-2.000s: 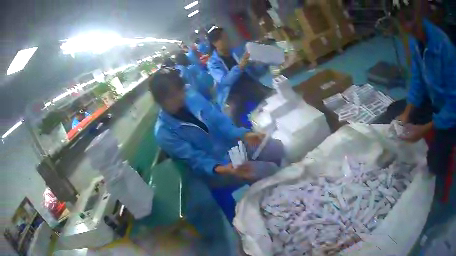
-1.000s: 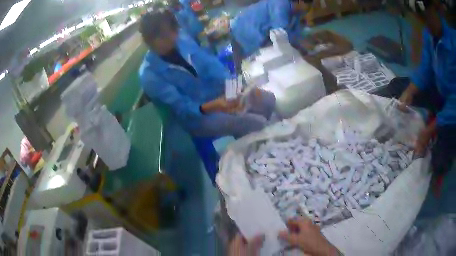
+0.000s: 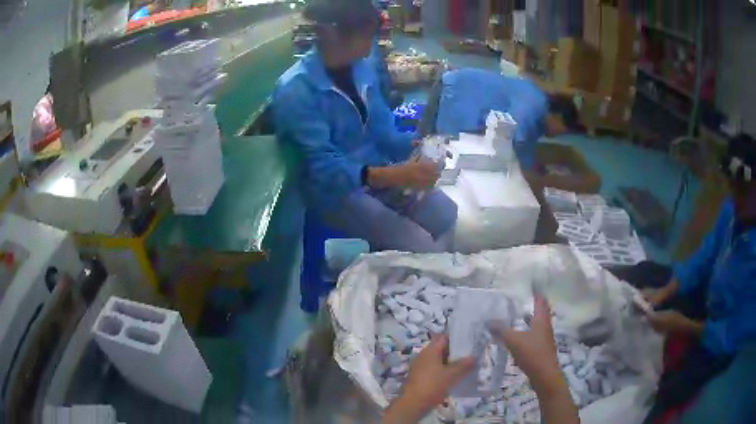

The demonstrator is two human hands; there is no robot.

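Observation:
My left hand (image 3: 433,373) and my right hand (image 3: 533,335) are over the open woven sack (image 3: 356,348). A white die-cut sheet (image 3: 471,335) stands upright between them. My left hand grips its lower left edge. My right hand is at its right side, with the thumb and fingers spread against it; the exact contact is blurred. Whether the sheet's openings are filled cannot be told. Small white waste slugs (image 3: 408,310) fill the sack below and around the sheet.
A coworker in blue (image 3: 331,124) sits beyond the sack; another sits at right (image 3: 721,273). White blocks (image 3: 489,203) stand behind the sack. Stacked inserts stand on the green bench (image 3: 269,178) and at lower left (image 3: 157,352). A white machine (image 3: 91,178) is at left.
The view has levelled and shifted. My hands, out of view two seconds ago, have come from the sack's near rim to over the slugs with the sheet, now held upright.

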